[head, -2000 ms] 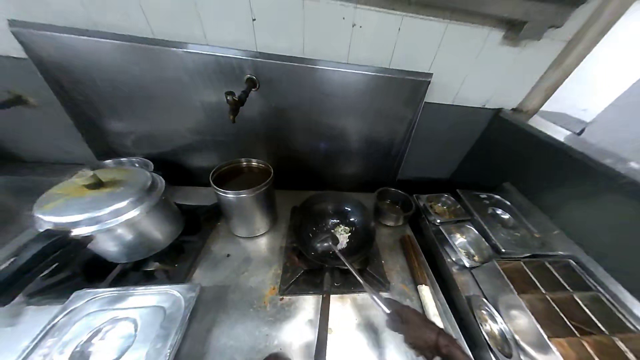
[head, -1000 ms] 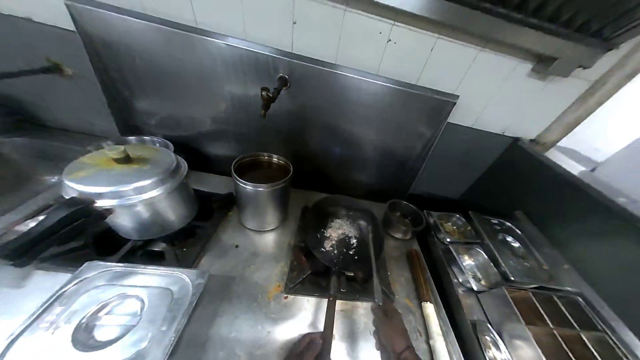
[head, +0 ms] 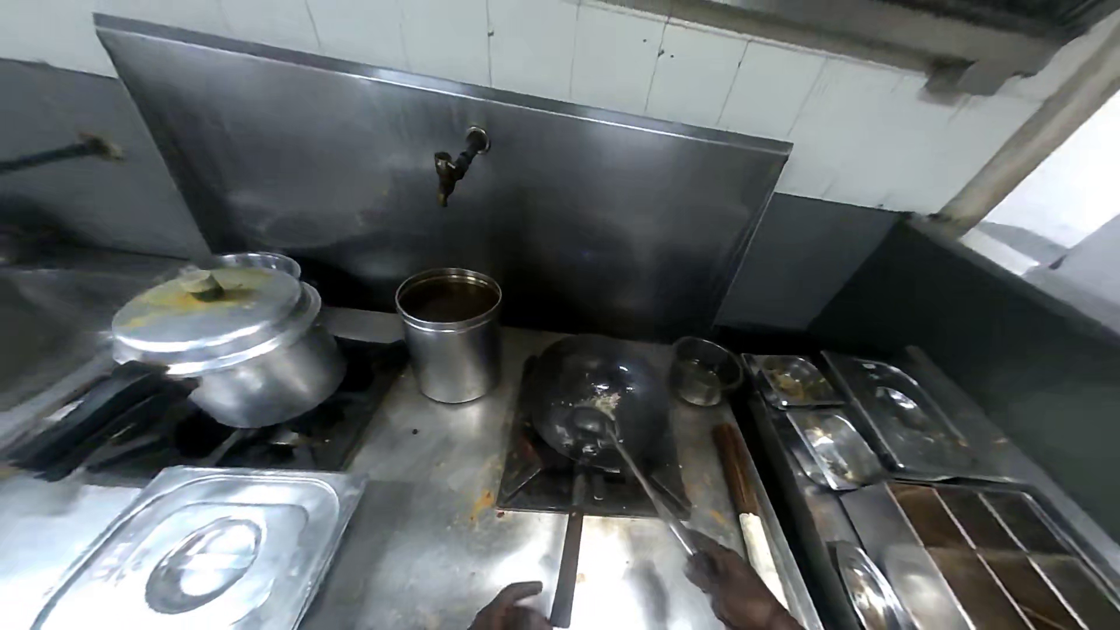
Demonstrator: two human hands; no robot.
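A dark metal wok [head: 564, 385] rests on a burner, with a small heap of pale chopped food [head: 605, 402] and some shiny liquid inside. My right hand [head: 735, 577], at the lower right, grips the handle of a metal ladle [head: 652, 490]; its bowl is down in the wok, beside the food. At the bottom edge my left hand [head: 514, 608] is close to the end of the wok's long handle [head: 569, 560]. It is partly cut off, and whether its fingers touch the handle I cannot tell.
A pressure cooker [head: 271, 381] sits on the left burner, behind a steel lid [head: 306, 560]. A steel canister [head: 455, 363] of dark liquid and a small bowl [head: 700, 385] flank the wok. A rolling pin-like rod [head: 739, 472], steel containers [head: 844, 446] and a divided tray [head: 971, 542] are at right. A tap [head: 451, 171] juts from the backsplash.
The pale food, spread across the wok one second ago, is now a smaller heap. The ladle has moved from the wok's right side to its middle.
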